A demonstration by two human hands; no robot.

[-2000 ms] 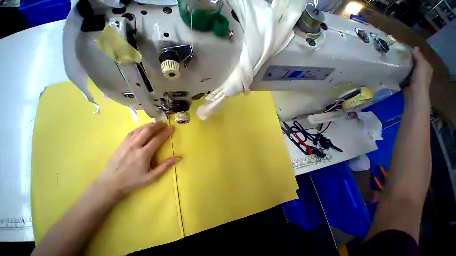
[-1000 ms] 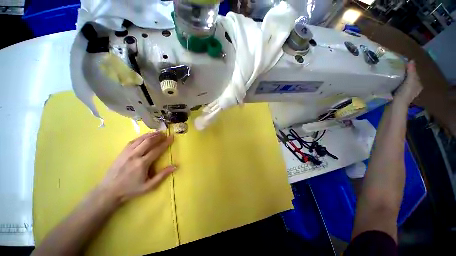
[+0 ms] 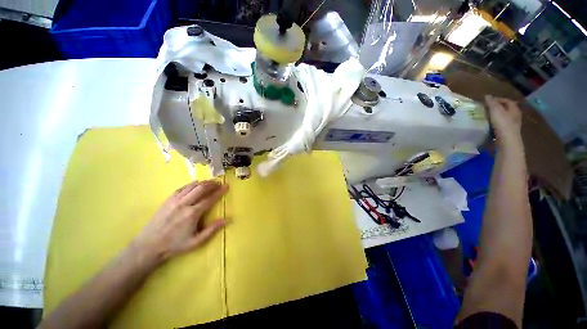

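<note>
A large yellow fabric panel [image 3: 289,231] lies on the white machine table, its front edge over my dark-clothed lap. A straight centre seam [image 3: 224,257] runs down it to the needle area of the white sewing machine [image 3: 412,122]. My left hand [image 3: 183,218] lies flat on the panel just left of the seam, below the machine head, fingers slightly apart, holding nothing. My right hand [image 3: 505,117] is at the far right end of the machine head, at the handwheel; its fingers are partly hidden. The machine hides the presser foot.
White cloth strips [image 3: 312,115] are tied over the head, beside a yellow thread cone [image 3: 279,40]. Red-and-black handled tools [image 3: 380,209] lie on the table right of the panel. A blue plastic bin [image 3: 106,26] stands behind the table at left. Blue material [image 3: 412,276] shows below the table edge.
The view has tilted up, showing more of the bin and thread cone. My left hand stays beside the seam, my right hand at the handwheel end. The panel lies nearly the same under the machine.
</note>
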